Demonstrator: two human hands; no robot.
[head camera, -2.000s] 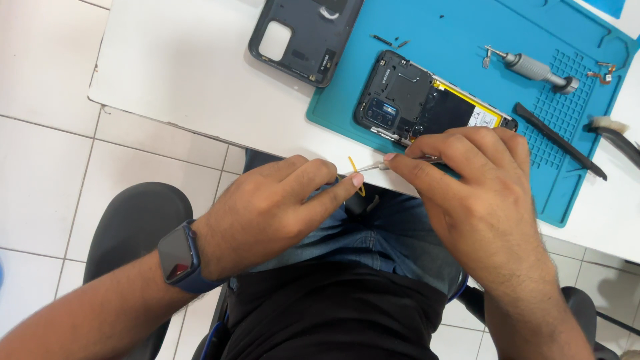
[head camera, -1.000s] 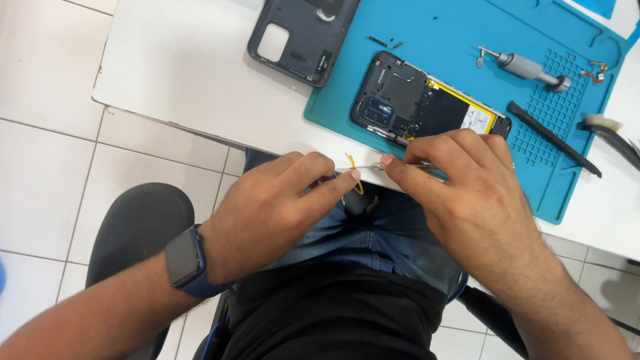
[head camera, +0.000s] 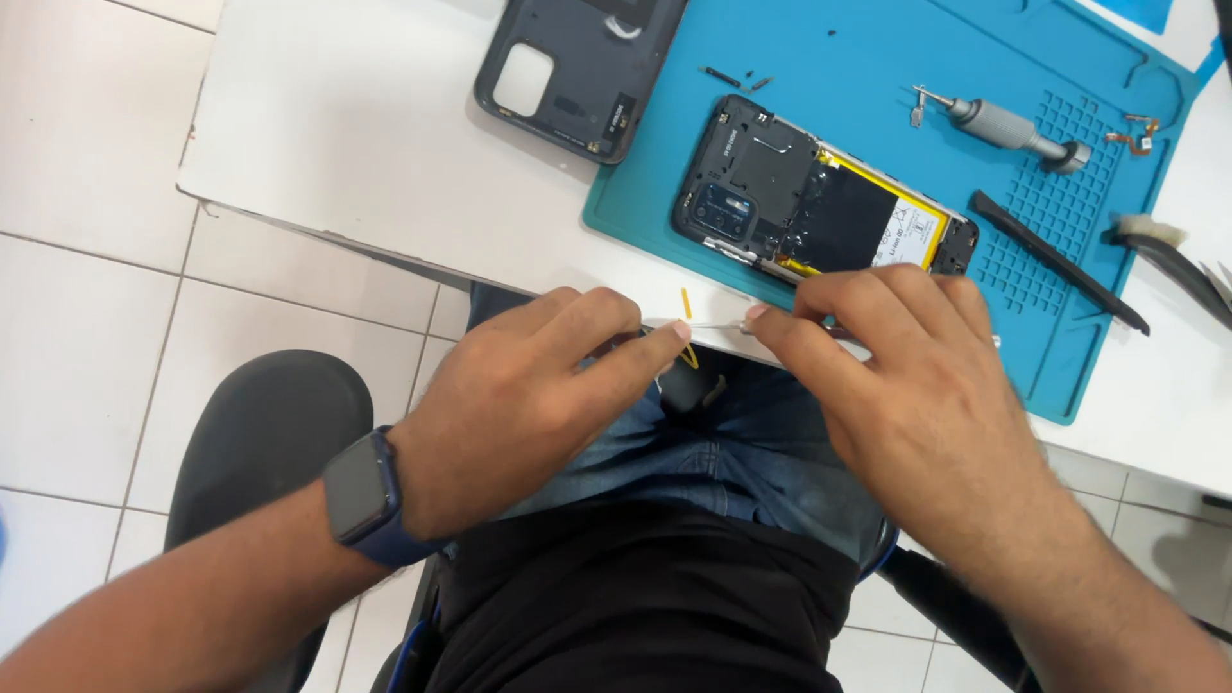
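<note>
At the front edge of the white table, my left hand (head camera: 544, 390) pinches a small part with a thin yellow strip (head camera: 686, 304) at its fingertips; most of the part is hidden. My right hand (head camera: 890, 371) grips a slim metal hand tool (head camera: 837, 333), and its thin tip reaches my left fingertips. Just behind my right hand, an opened smartphone (head camera: 756, 178) lies on the blue repair mat (head camera: 630, 207), with its camera module and yellow-edged battery (head camera: 861, 217) showing. My right fingers overlap the phone's lower edge in the view.
A phone back cover (head camera: 568, 106) lies partly over the mat's left edge. On the mat are a grey precision screwdriver (head camera: 1006, 125), a black pry bar (head camera: 1059, 260), a flex cable (head camera: 1136, 137) and small black pieces (head camera: 724, 77). A black-handled brush (head camera: 1169, 252) lies at the right.
Both hands remain close together at the table edge, still holding the small part and the tool. The yellow strip at my left fingertips has shifted slightly.
</note>
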